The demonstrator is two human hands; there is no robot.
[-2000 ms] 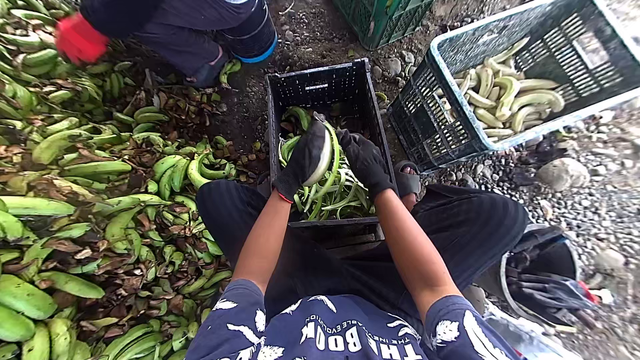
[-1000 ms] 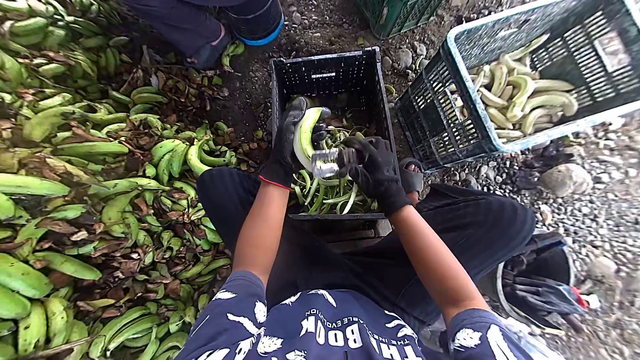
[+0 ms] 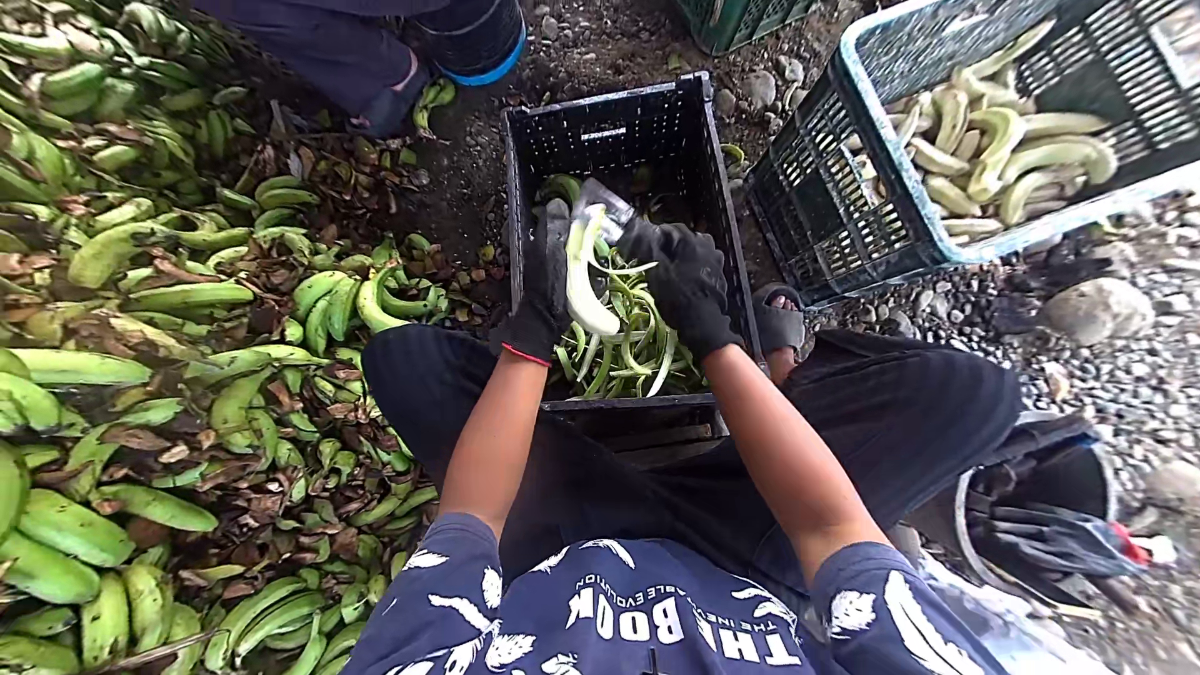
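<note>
My left hand [image 3: 546,272], in a black glove, holds a mostly peeled green plantain [image 3: 589,281] above a black plastic crate [image 3: 623,105]. My right hand [image 3: 680,272], gloved too, grips a flat, shiny peeling blade [image 3: 605,211] whose edge lies at the plantain's upper end. Green peel strips [image 3: 637,347] lie in the crate below both hands. A green plantain [image 3: 561,188] rests deeper in the crate, beyond my left hand. The gloved fingers partly hide the blade's grip.
Unpeeled green plantains [image 3: 70,534] and dry leaves spread along the left. A larger green crate [image 3: 844,187] holds peeled plantains [image 3: 998,155] at right. Another person's leg [image 3: 337,56] is at the top left. A bucket [image 3: 966,525] with cloth stands lower right, near stones [image 3: 1097,309].
The blade has moved from the plantain's middle to its upper end, and more pale flesh shows. The other person's red-gloved hand, visible two seconds ago, is out of view.
</note>
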